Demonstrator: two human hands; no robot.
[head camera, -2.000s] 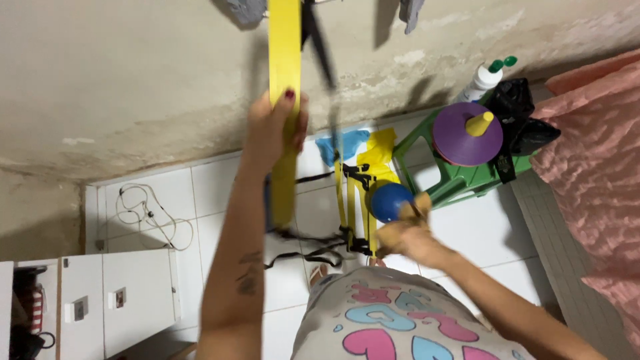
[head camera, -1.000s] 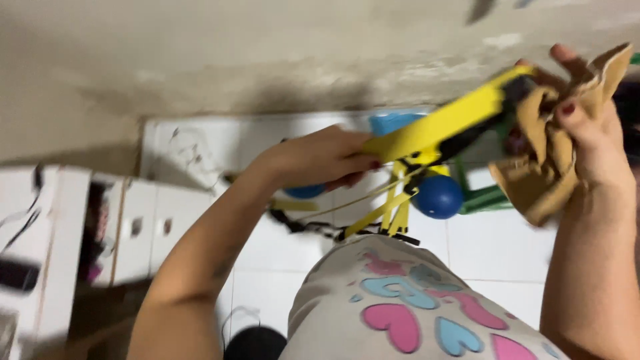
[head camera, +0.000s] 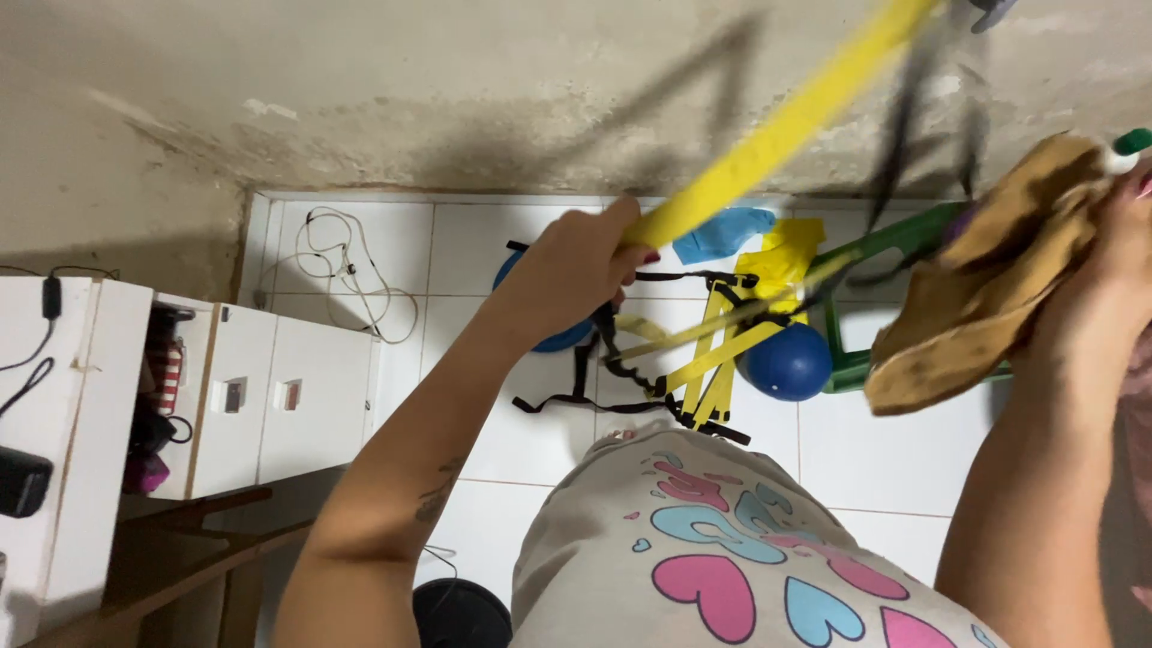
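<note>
My left hand (head camera: 585, 261) grips the lower end of a yellow flat slat (head camera: 774, 126), which slants up to the right and is blurred at its top. Black straps (head camera: 900, 135) hang from it. At the right edge, my right hand (head camera: 1102, 243) holds a crumpled brown cloth (head camera: 999, 270); its fingers are partly cut off by the frame. On the floor between my arms lie more yellow slats (head camera: 711, 360) joined with black straps, beside a blue ball (head camera: 786, 362). A round blue thing (head camera: 562, 337) is partly hidden behind my left forearm.
A light blue cloth (head camera: 724, 234) and a yellow cloth or bag (head camera: 783, 256) lie by the wall. A green plastic stool (head camera: 841, 351) stands right of the ball. A thin cable (head camera: 346, 270) lies coiled at left, near a white drawer cabinet (head camera: 315, 396). A black round object (head camera: 461, 616) is below.
The brown cloth and my right hand have moved farther right. One second ago my right hand was near the yellow slat's upper end; now that end rises away from it, toward the top of the view.
</note>
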